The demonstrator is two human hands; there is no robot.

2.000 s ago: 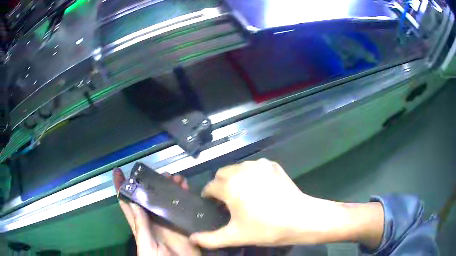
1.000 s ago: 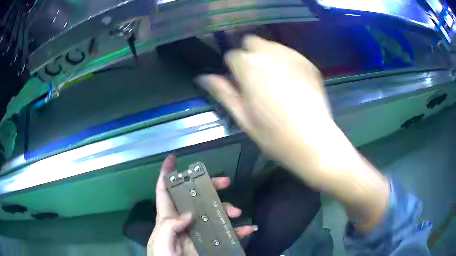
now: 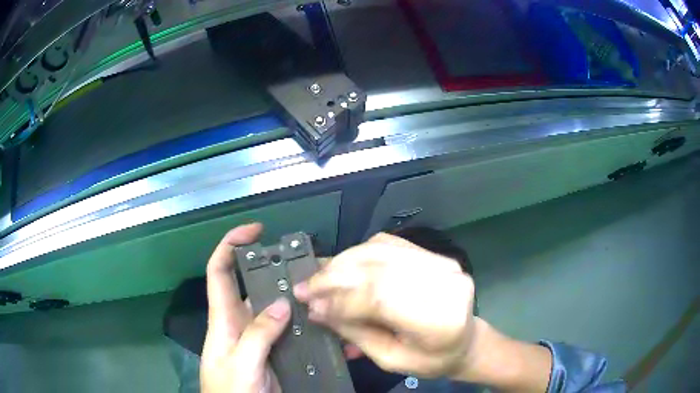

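A dark grey fixture plate [image 3: 295, 349] with small bright screws and a hole near its notched top end is held above the lap. My left hand [image 3: 242, 334] grips it from the left, thumb on its face. My right hand [image 3: 399, 303] is over the plate's right side, with thumb and forefinger pinched together close to the face near a middle screw; whether anything is between the fingertips cannot be seen. A stack of similar fixtures [image 3: 326, 115] lies on the machine edge, screwed ends facing me.
The long silver ledge [image 3: 476, 138] runs across above pale green doors [image 3: 522, 184] with dark hinges. A blue strip [image 3: 153, 165] and red strip [image 3: 499, 81] lie on the dark bed. A blue patch [image 3: 587, 46] is at upper right, cables at upper left.
My right hand has come back from the fixture stack down to the held plate, uncovering the stack. My left hand with the plate has shifted slightly left and up.
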